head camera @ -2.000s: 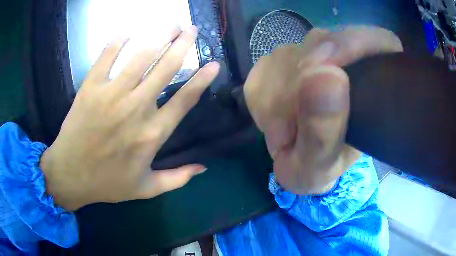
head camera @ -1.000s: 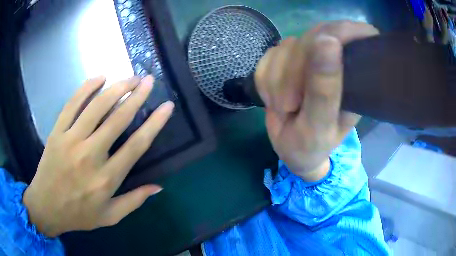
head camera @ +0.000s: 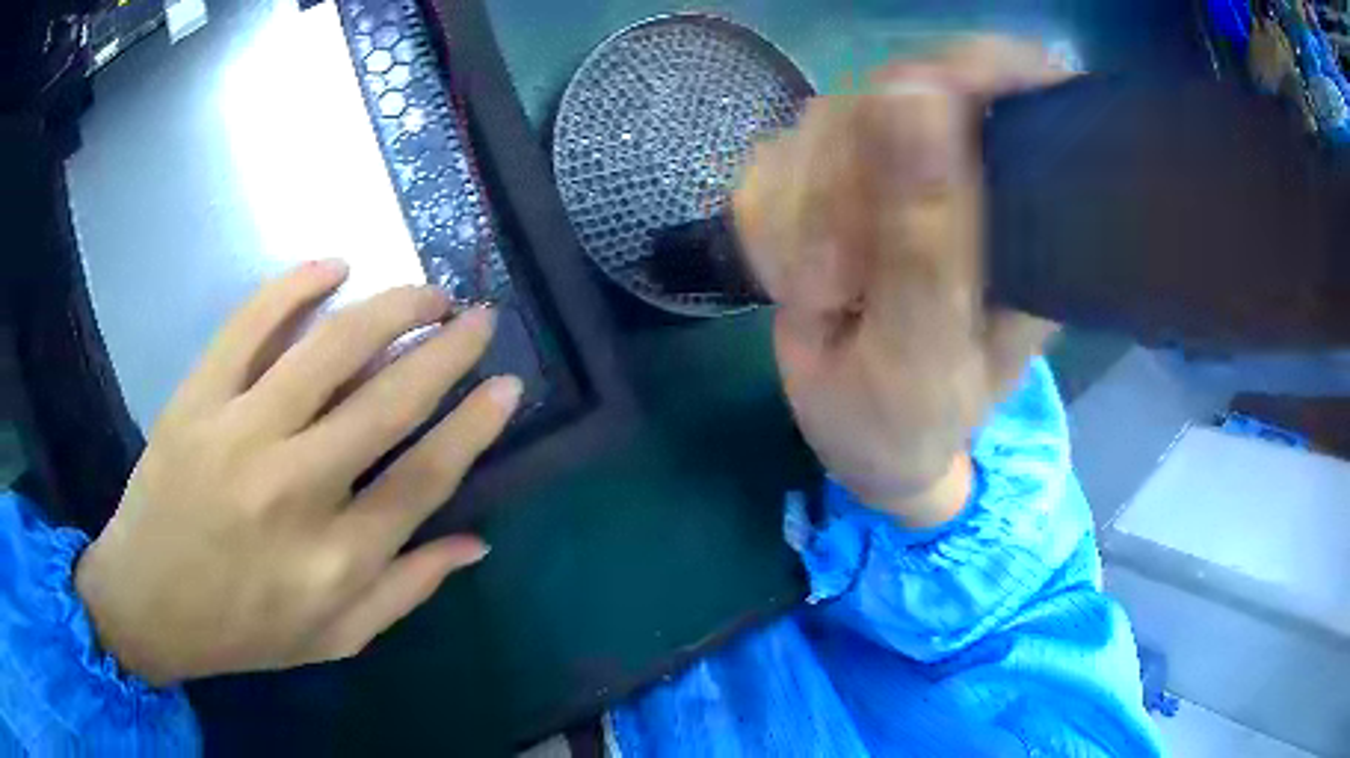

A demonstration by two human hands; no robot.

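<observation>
My right hand (head camera: 888, 282), blurred, is closed around the thick black electric screwdriver (head camera: 1170, 208). The tool's dark nose points left over the round grey screw dish (head camera: 652, 133), near its lower edge; whether the tip touches is not clear. My left hand (head camera: 281, 489) lies palm down, fingers apart, on the lower end of the device housing. The large silver plate (head camera: 163, 222) shows strong glare. A honeycomb-patterned strip (head camera: 422, 148) runs along its right side. The black fixture tray (head camera: 592, 348) frames the housing.
The dark green bench surface (head camera: 666, 504) lies below the tray and dish. A white box (head camera: 1244, 511) is at the lower right. Blurred blue and light items (head camera: 1281, 67) show at the upper right corner. Small light labels (head camera: 185, 15) show at the housing's upper end.
The screwdriver nose has gone from the housing's edge to over the screw dish. The tray and dish appear further left in view than two seconds ago. My left hand still rests on the housing.
</observation>
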